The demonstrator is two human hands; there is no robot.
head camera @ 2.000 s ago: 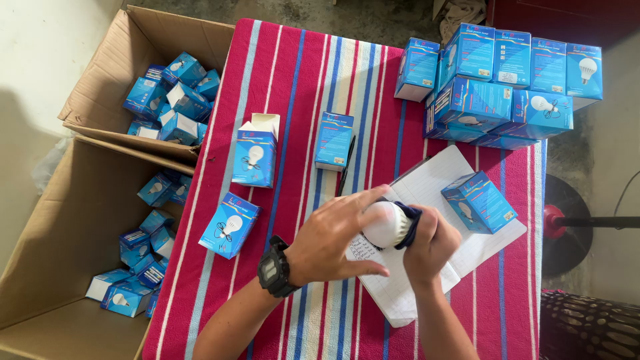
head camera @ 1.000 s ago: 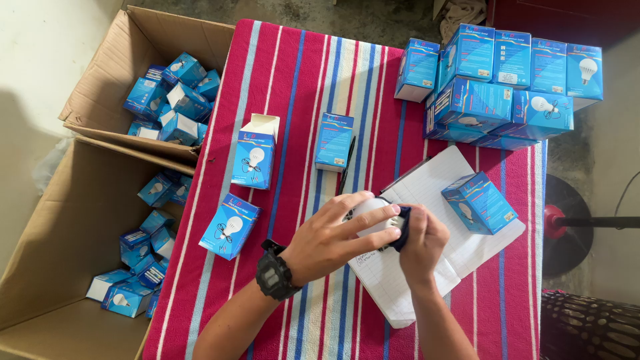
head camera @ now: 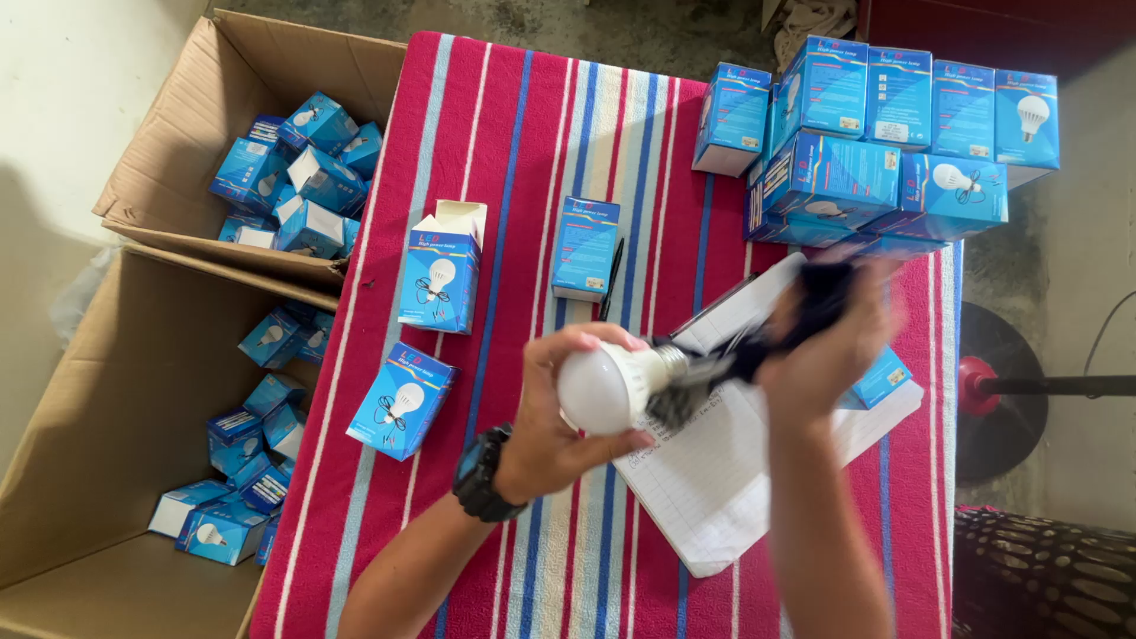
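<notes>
My left hand [head camera: 559, 417], with a black watch on the wrist, grips a white LED bulb [head camera: 608, 390] by its dome and body, its metal screw base pointing right. My right hand [head camera: 825, 355] is blurred and holds a dark cloth [head camera: 821, 288]; a blurred dark and grey part of it trails toward the bulb's base. Below the hands lies an open lined notebook [head camera: 710, 515] with handwriting. A blue bulb box [head camera: 879, 380] on the notebook is partly hidden by my right hand.
On the striped towel [head camera: 479, 550] are an open-topped bulb box [head camera: 439, 280], two closed boxes [head camera: 404, 401] [head camera: 586, 248] and a pen [head camera: 612, 280]. Stacked bulb boxes [head camera: 830, 182] stand at the back right. Two cardboard cartons [head camera: 160, 169] [head camera: 80, 390] with bulb boxes stand left.
My right hand has moved away from the bulb, up and right, with the dark cloth. The bulb's screw base now shows, while my left hand still holds the bulb, now further left.
</notes>
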